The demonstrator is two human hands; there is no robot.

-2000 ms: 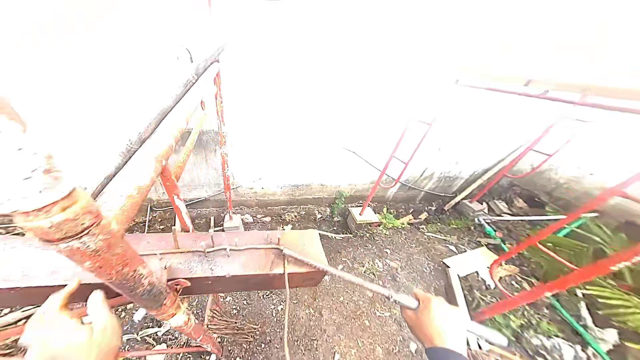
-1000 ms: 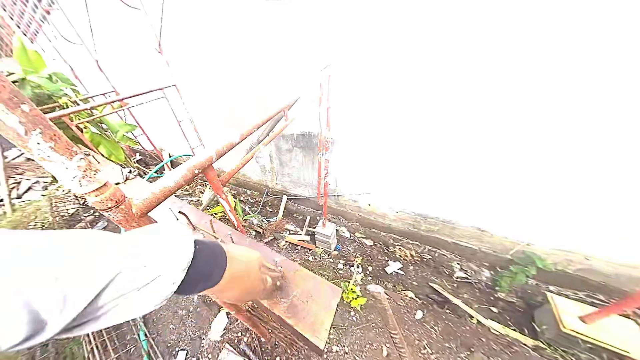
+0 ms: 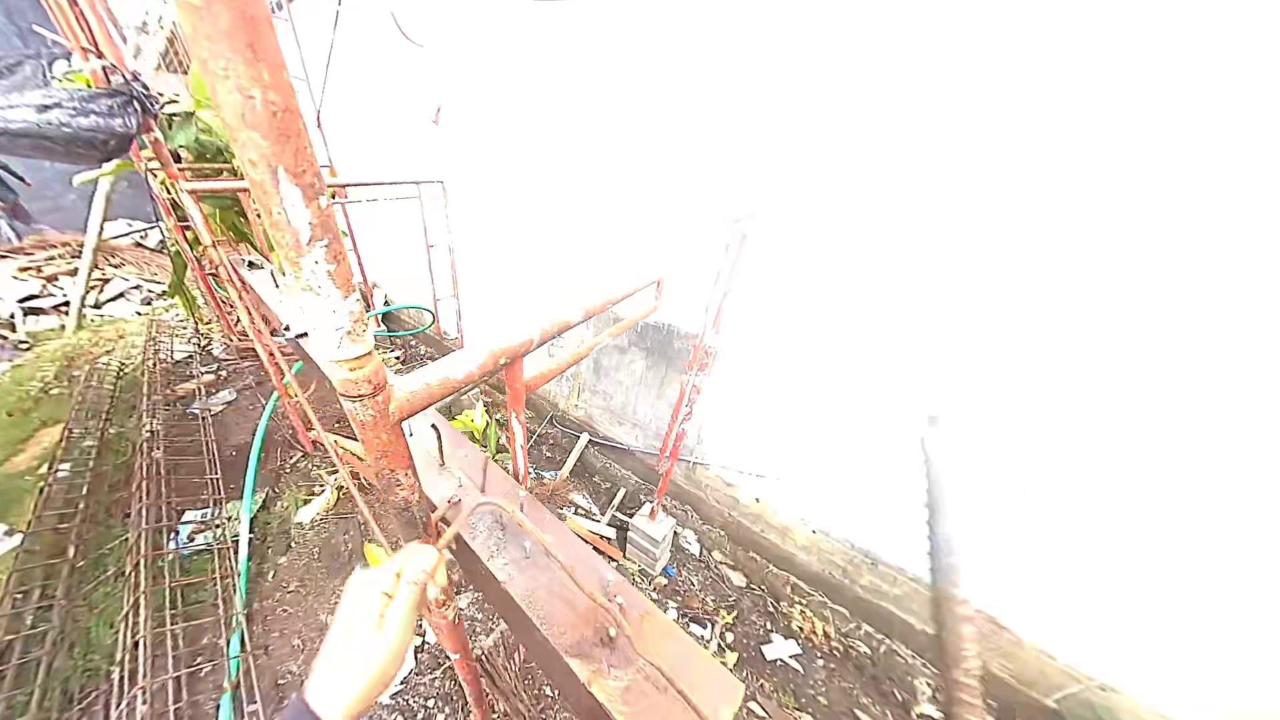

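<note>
My left hand [image 3: 365,625] is closed around the end of a thin rusty steel rod [image 3: 560,560], beside the left edge of a reddish-brown metal-faced beam [image 3: 600,625]. From my fingers the rod bends and runs along the beam's top, among several short upright pegs. A thick post with peeling orange-red paint [image 3: 380,430] rises just beyond my hand. My right hand is not in view. A ribbed steel bar [image 3: 945,560], blurred and steeply tilted, stands at the lower right; its lower end is cut off by the frame.
Rusty rebar cages [image 3: 165,520] and a green hose [image 3: 250,500] lie on the ground at left. A red scaffold leg [image 3: 685,420] rests on concrete blocks [image 3: 650,540] near the bright wall. Black plastic sheeting [image 3: 65,120] hangs at upper left. Debris litters the soil.
The view has swung left. My left hand, over the beam a second ago, is now at its left edge on the rod's end. My right hand, on a bar in the oldest frame, is out of view.
</note>
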